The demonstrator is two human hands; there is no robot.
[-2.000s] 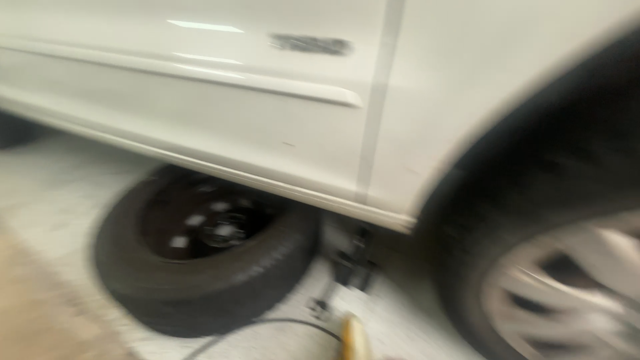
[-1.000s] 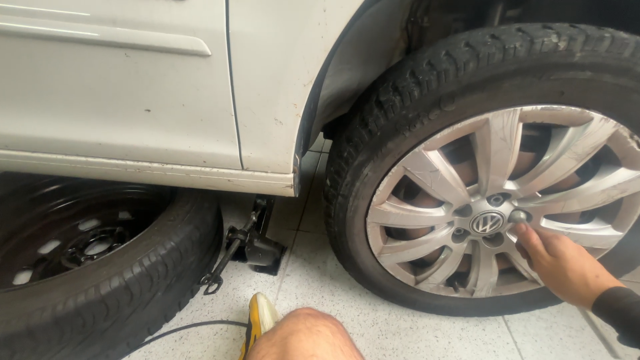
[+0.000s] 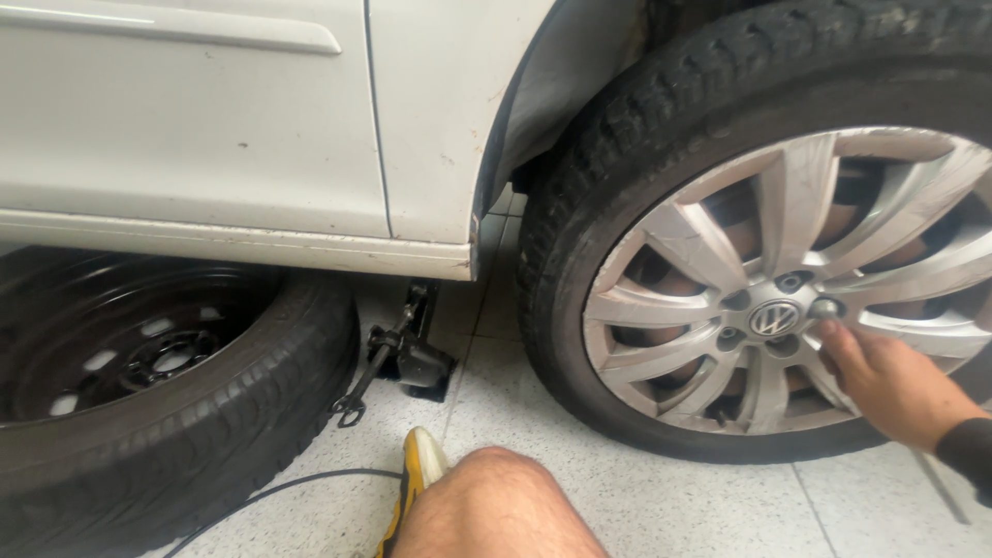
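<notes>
My right hand [image 3: 891, 372] reaches in from the right, its fingertips closed on a wheel bolt [image 3: 825, 308] at the hub of the mounted car wheel. This alloy wheel [image 3: 697, 240] has silver scuffed spokes and a Volkswagen centre cap [image 3: 774, 318]. Other bolt holes surround the cap; what sits in them is hard to tell. My left hand is out of the picture.
A spare wheel [image 3: 325, 341] with a black steel rim lies flat, partly under the white car's sill [image 3: 310, 252]. Beside it a black scissor jack [image 3: 422, 364] stands under the sill. A dark cable [image 3: 294, 482] crosses the tiled floor near my shoe [image 3: 418, 465] and knee.
The view has swung from the car door to the mounted wheel, then moved closer. My right hand, unseen two seconds ago, stays at the same side of the hub as one second ago.
</notes>
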